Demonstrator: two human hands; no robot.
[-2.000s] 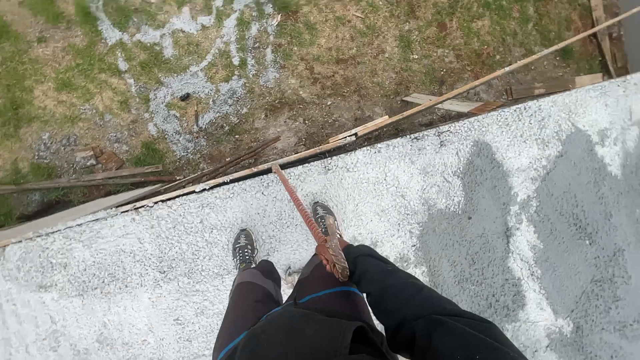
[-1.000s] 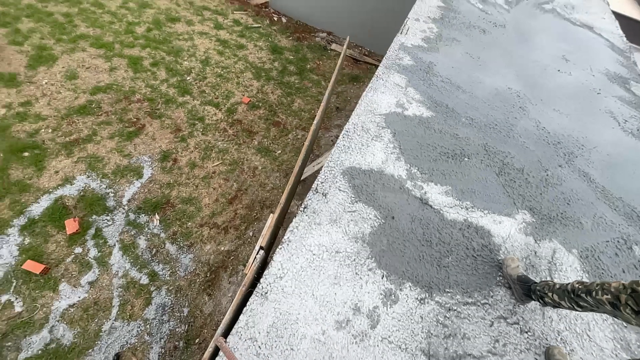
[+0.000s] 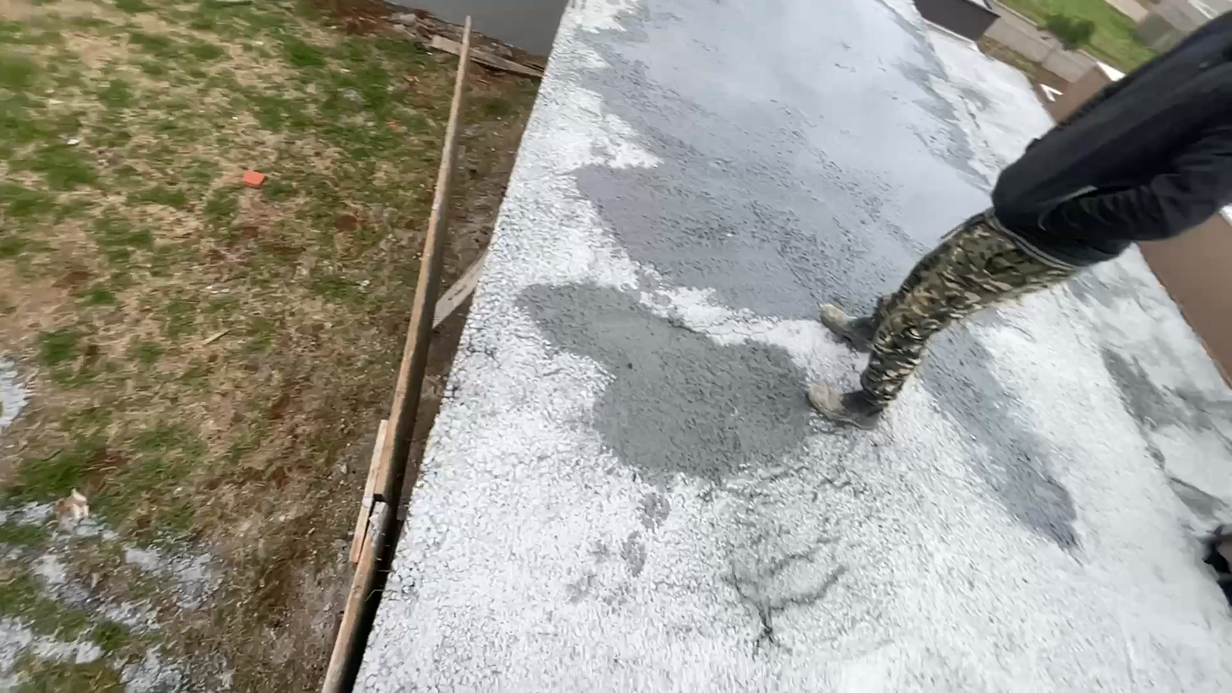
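Observation:
Neither of my hands shows in the head view now, so what they hold is hidden. The view takes in a whitish, rough concrete surface with darker grey patches across it. Along its left edge runs a long wooden form board, with a short wood piece angled between board and slab.
At the right another person in camouflage trousers and a dark jacket stands on the slab. Grass and bare soil lie left of the board, with an orange fragment on them. A wooden plank lies near the far corner.
The view has swung strongly along the slab. Two seconds ago a hand held a long reddish-brown tool or strip at my feet; it is out of view now. More of the other person has come into view.

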